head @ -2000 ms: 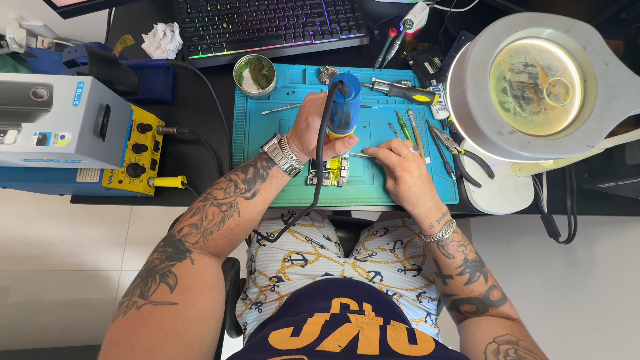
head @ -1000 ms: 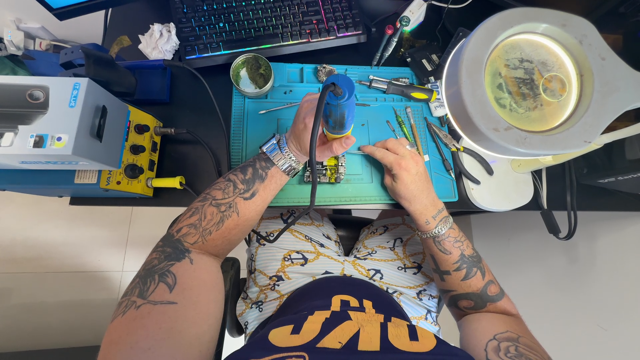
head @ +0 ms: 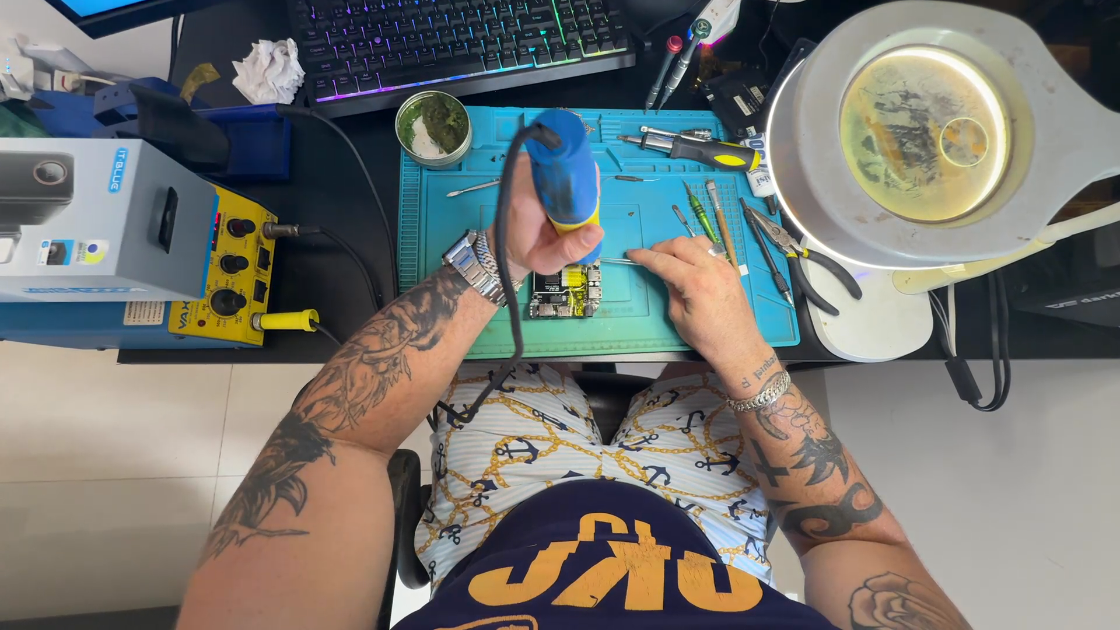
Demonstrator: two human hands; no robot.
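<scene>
My left hand (head: 538, 232) is closed around the blue and yellow handle of a hot-air rework gun (head: 564, 175), whose black cable hangs down past my wrist. Just below the handle, a small circuit board (head: 566, 293) with a yellow-lit area lies on the teal silicone work mat (head: 490, 337). The gun's nozzle is hidden from this view. On the board's right, my right hand (head: 691, 284) rests on the mat, with a thin metal tool (head: 618, 261) between its fingertips pointing left to the board's upper edge. The tool's rear part is hidden under the hand.
A ring magnifier lamp (head: 927, 131) overhangs the right side, near pliers (head: 809, 262), tweezers (head: 764, 249) and a yellow-black screwdriver (head: 709, 150). An open round tin (head: 434, 129) stands at the mat's upper left. The yellow-fronted rework station (head: 232, 267) is at left, the keyboard (head: 464, 44) behind.
</scene>
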